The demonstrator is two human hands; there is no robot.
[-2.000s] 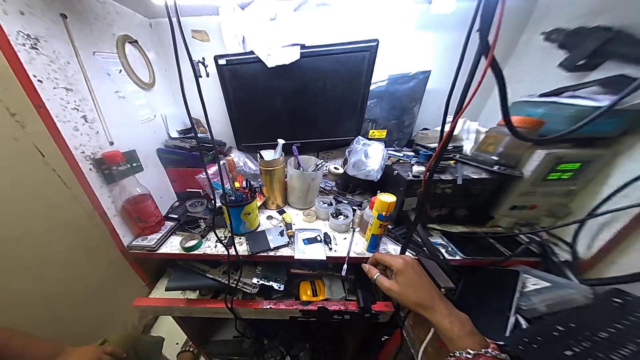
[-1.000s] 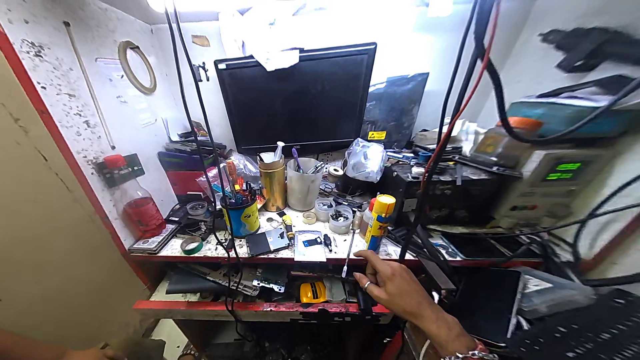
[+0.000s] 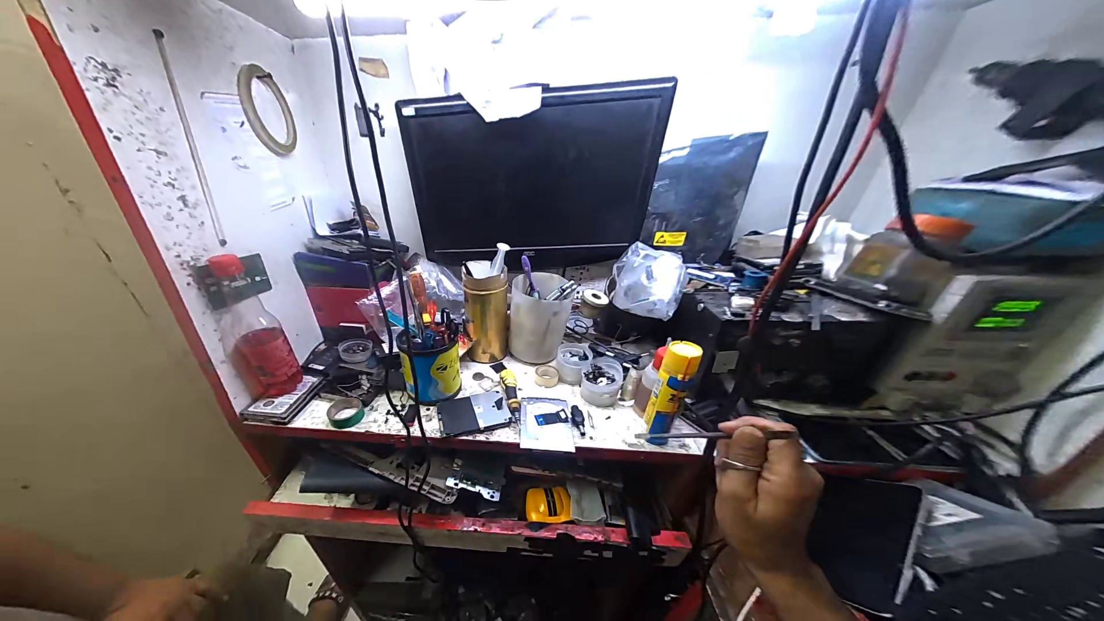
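Note:
My right hand [image 3: 763, 492], wearing a ring, is closed around a slim metal tool [image 3: 690, 435], whose exact kind I cannot tell. The tool lies almost level, its tip pointing left across the lower part of a yellow and blue spray can [image 3: 673, 388] in my view. Left of the can, a small blue part [image 3: 552, 418] rests on a white sheet [image 3: 548, 442], beside a short black tool [image 3: 577, 419]. Farther left are a yellow and black screwdriver [image 3: 510, 388] and a flat black and silver device part [image 3: 474, 414]. My left hand is not in view.
An open drawer [image 3: 466, 523] holds metal parts and a yellow object [image 3: 548, 504]. Cables [image 3: 862, 129] hang in front of the bench. Tool cups, small tubs [image 3: 601, 384] and a monitor [image 3: 535, 177] stand behind. Another person's hand [image 3: 164, 595] appears at lower left.
My right hand has closed around the slim tool, which stood nearly upright by my fingertips earlier and now lies almost level. The hand at lower left has hardly moved.

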